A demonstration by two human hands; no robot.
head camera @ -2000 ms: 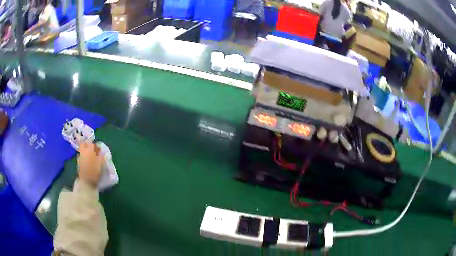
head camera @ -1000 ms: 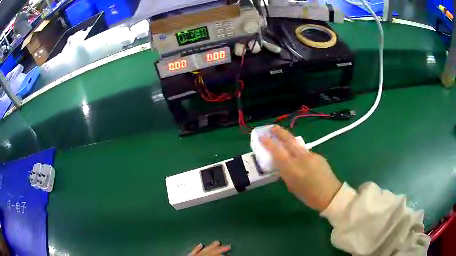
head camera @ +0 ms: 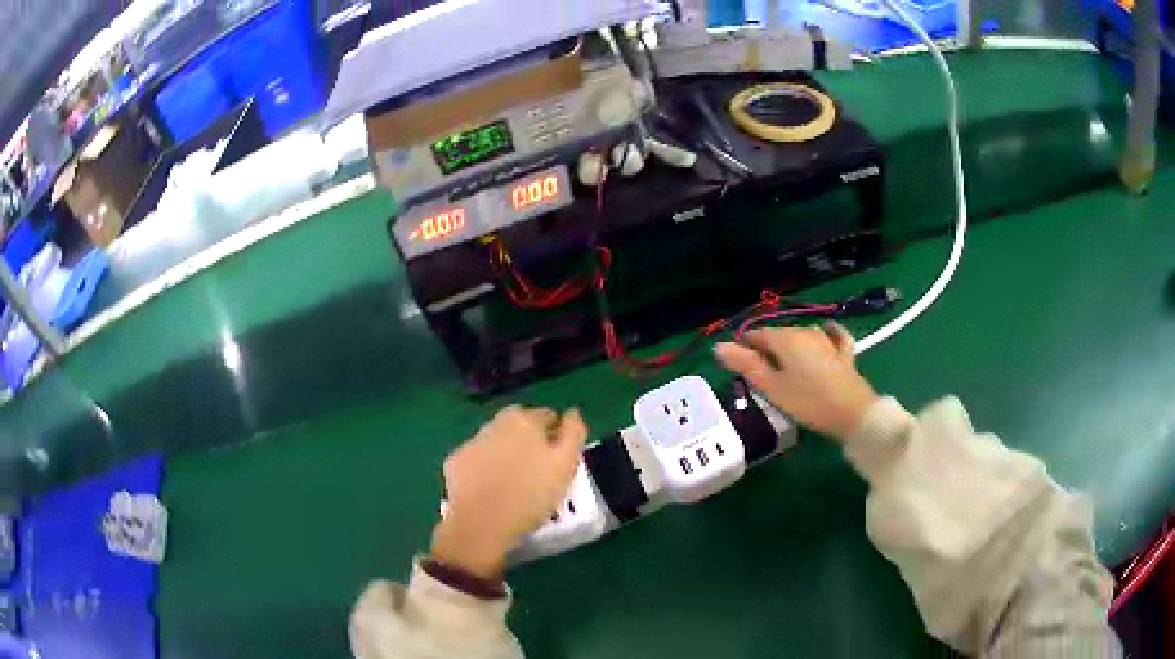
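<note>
A white plug adapter (head camera: 683, 438) with a socket and small port slots sits on the right part of the white power strip (head camera: 769, 433). My left hand (head camera: 513, 476) is on a second white adapter (head camera: 576, 511) on the strip's left part and covers most of it. My right hand (head camera: 799, 373) is at the strip's cord end, beside the red-black test lead; its fingertips are partly hidden, and I cannot tell whether it grips the lead. A small dark plug (head camera: 872, 303) lies behind my right hand. The panel meter (head camera: 487, 213) shows red number readouts.
A bench instrument with a green-lit screen (head camera: 472, 147) stands on a black stand (head camera: 670, 245). A tape roll (head camera: 782, 112) lies on the stand. The white cord (head camera: 956, 193) curves at the right. A blue mat (head camera: 90, 554) at the left holds a white adapter (head camera: 135, 525).
My right hand has let go of the right adapter and moved to the strip's cord end. My left hand has come up from the bottom edge onto a second adapter on the strip.
</note>
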